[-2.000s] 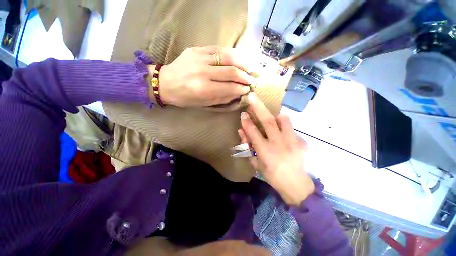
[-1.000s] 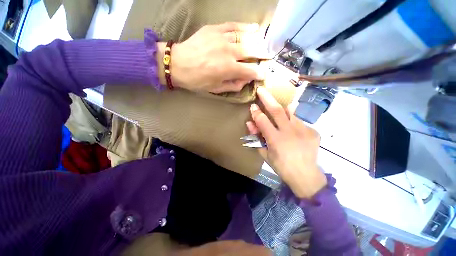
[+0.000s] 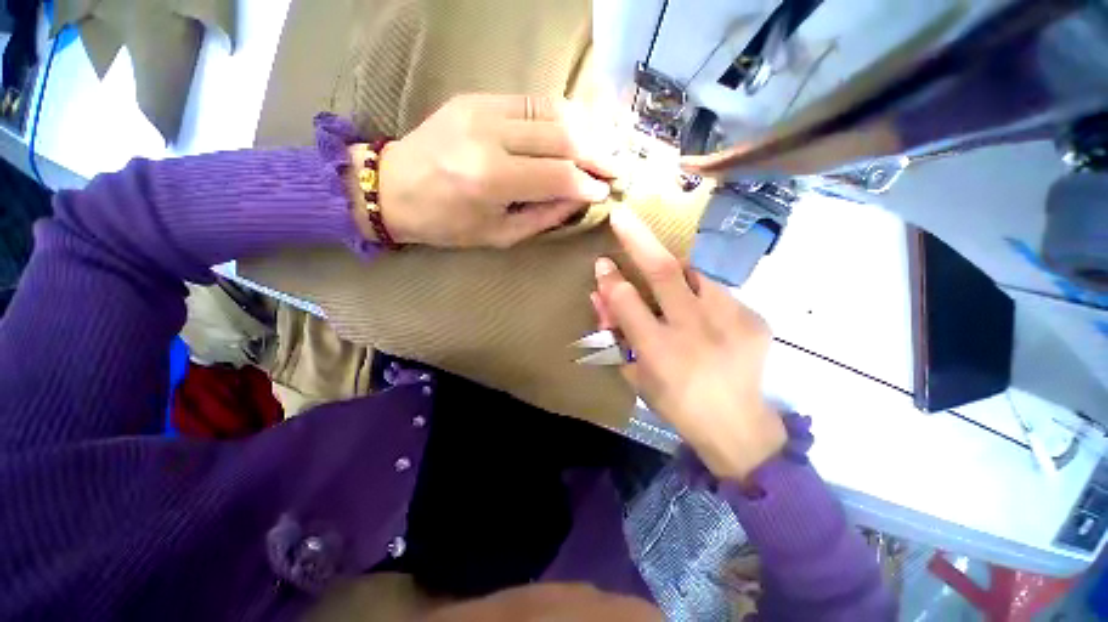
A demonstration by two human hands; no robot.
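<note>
A khaki ribbed garment panel (image 3: pixel 450 298) lies across the table up to the sewing machine's presser foot (image 3: pixel 662 103). My left hand (image 3: pixel 480 176) lies on the cloth left of the foot, its thumb and fingertips pinching a folded pocket edge (image 3: pixel 601 209). My right hand (image 3: pixel 699 352) is just below and right, its index fingertip pressing the cloth beside the fold. Small silver thread snips (image 3: pixel 598 349) stick out from under its curled fingers. Glare hides the needle.
The white machine head fills the upper right. A grey block (image 3: pixel 738 233) sits right of the foot, and a black flat box (image 3: pixel 964 322) farther right. Khaki cut pieces (image 3: pixel 152 61) lie far left. Cloth heaps (image 3: pixel 322 352) hang below the table.
Since one second ago, the view has shifted back from the machine. My left thumb and fingertips have closed together on the fold. My right index finger stays beside it, and the snips remain in my right hand.
</note>
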